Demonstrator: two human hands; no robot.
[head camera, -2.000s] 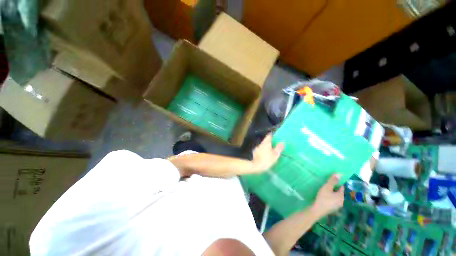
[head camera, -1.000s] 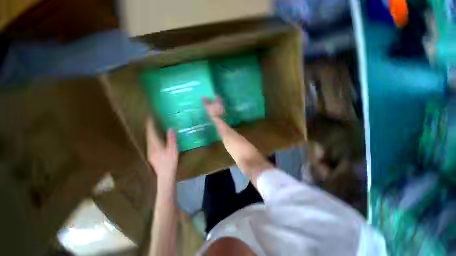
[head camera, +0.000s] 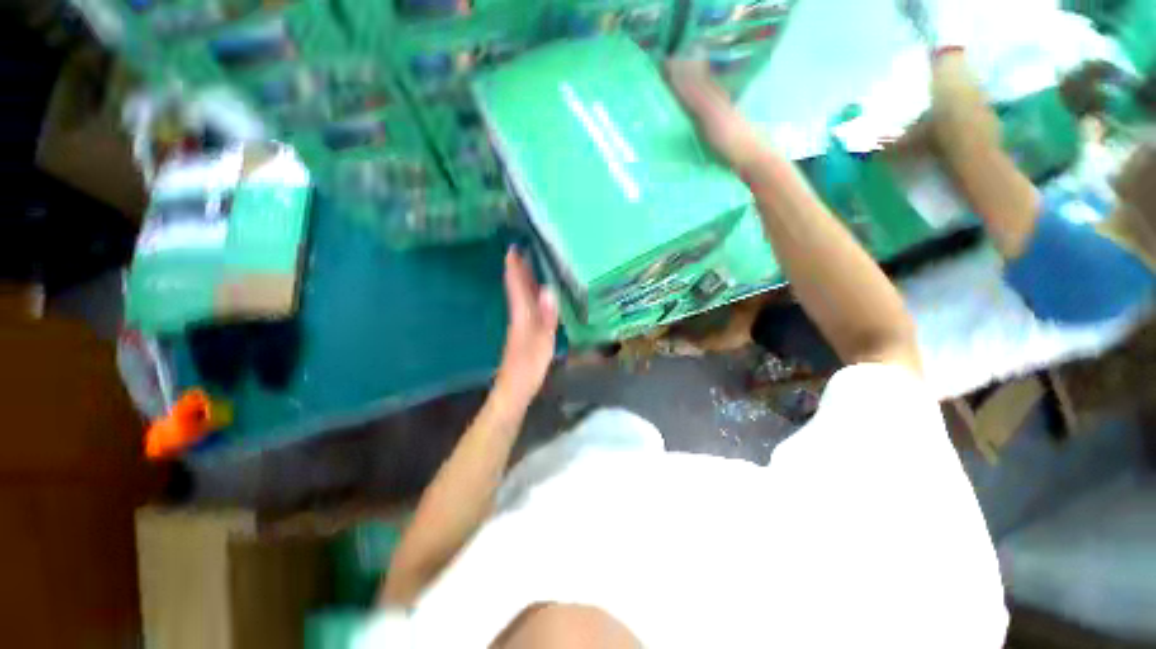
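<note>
A green retail box, or a tight stack of them (head camera: 621, 159), is at the front edge of the green table (head camera: 368, 336), with white text on top and small photos on its front side. My left hand (head camera: 526, 330) is against its near left side, fingers up. My right hand (head camera: 710, 108) is at its far right side. The two hands hold it between them. The picture is blurred, so whether it rests on the table or is slightly lifted cannot be told.
Rows of green boxes (head camera: 380, 127) stand behind. At left are a green and white printed piece (head camera: 222, 241) and an orange tape dispenser (head camera: 184, 425). A carton (head camera: 190, 571) stands below left. At right another person's arm (head camera: 976, 152) reaches over the table.
The view has swung from the open carton holding green boxes to the table. My hands have left the boxes in the carton and are now around a green box at the table edge.
</note>
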